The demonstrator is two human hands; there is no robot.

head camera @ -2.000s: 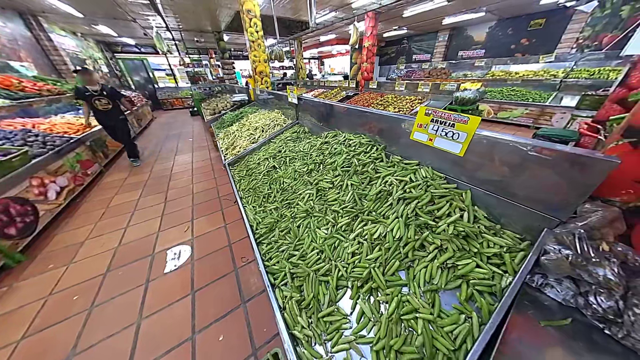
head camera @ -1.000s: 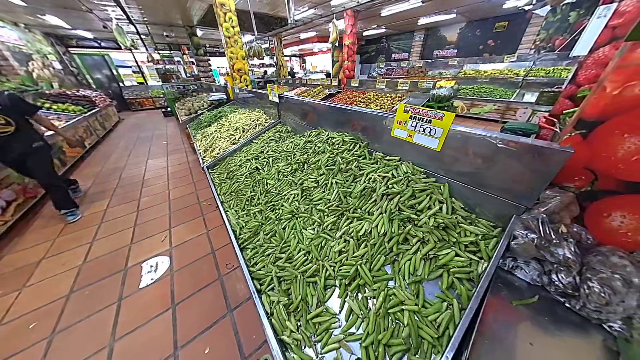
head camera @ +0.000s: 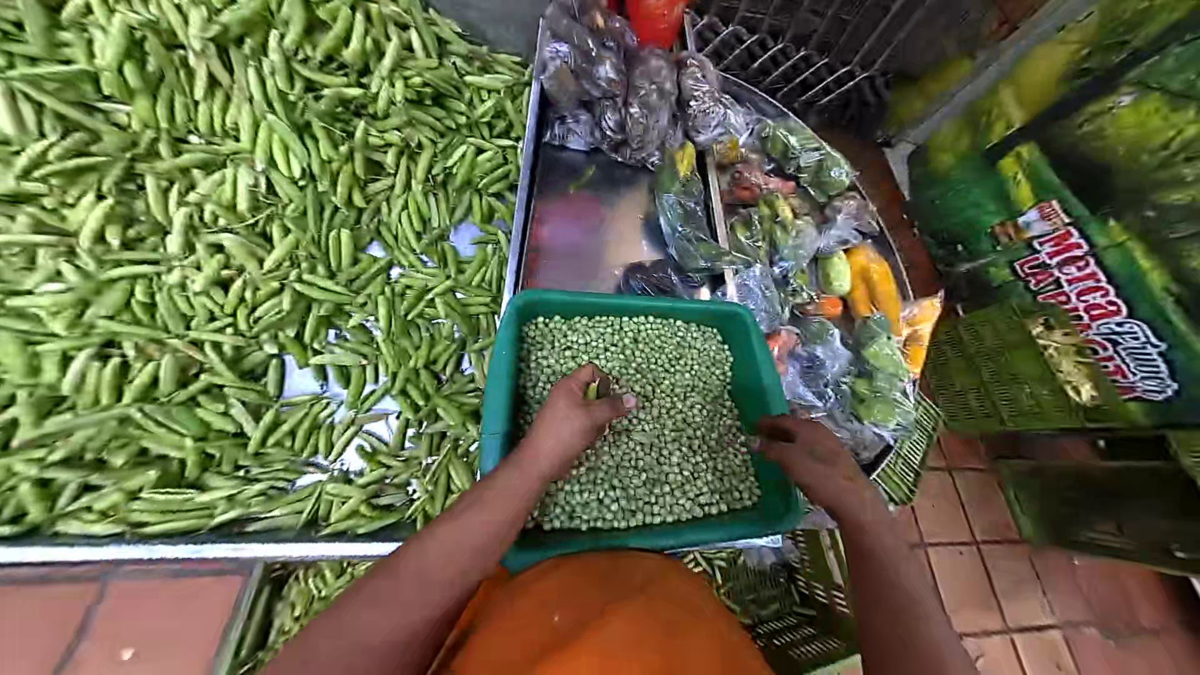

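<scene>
A green plastic tub [head camera: 780, 412] full of shelled green peas [head camera: 647, 469] stands in front of my body. Over the left part of the peas, my left hand [head camera: 579, 408] pinches a small green piece, perhaps part of a pea pod [head camera: 594, 389], between thumb and fingers. At the tub's right wall is my right hand [head camera: 797, 455], its fingers bent inward; whether it holds anything cannot be made out. Unshelled pea pods [head camera: 234, 234] lie in a broad heap on the metal display to the left.
Bagged vegetables [head camera: 806, 234] and dark plastic bags [head camera: 619, 84] lie on a curved metal shelf behind and right of the tub. A printed green banner [head camera: 1078, 281] hangs at right. Green crates [head camera: 797, 600] stand below, over a tiled floor [head camera: 975, 534].
The view has swung down and right from the shop aisle to the tub. Both my hands, the tub and the shelled peas now show; the earlier frames show none of them.
</scene>
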